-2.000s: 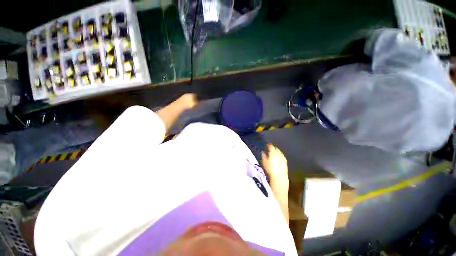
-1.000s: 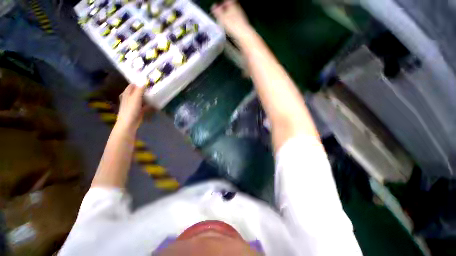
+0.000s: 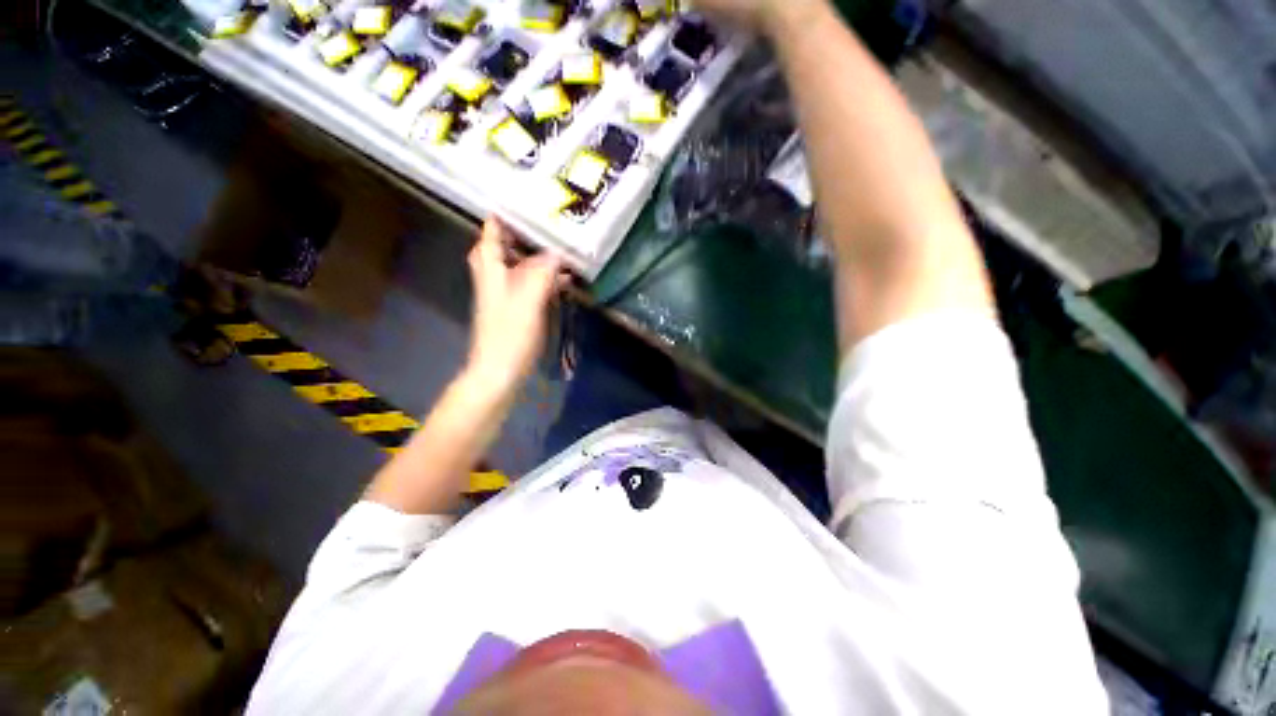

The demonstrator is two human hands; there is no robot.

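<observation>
A large white parts tray [image 3: 385, 143] with rows of pockets holding yellow-and-black units lies on the green bench at the top of the view, cut off by the picture's upper edge. My left hand [image 3: 512, 291] grips the tray's near edge by its corner, with fingertips against the rim. My right hand [image 3: 749, 11] is at the tray's right side at the top edge of the picture. Its fingers are cut off, so its grip cannot be made out.
A crumpled plastic bag [image 3: 735, 147] with a white label lies right of the tray. Grey machinery [image 3: 1029, 175] stands behind the green bench [image 3: 749, 322]. Yellow-black floor tape [image 3: 315, 381] and brown cartons [image 3: 133, 539] are at the left.
Both hands were low and away from the tray two seconds ago, then reached it. Since one second ago, tray and hands have shifted right in the view, and the tray now rests on the bench.
</observation>
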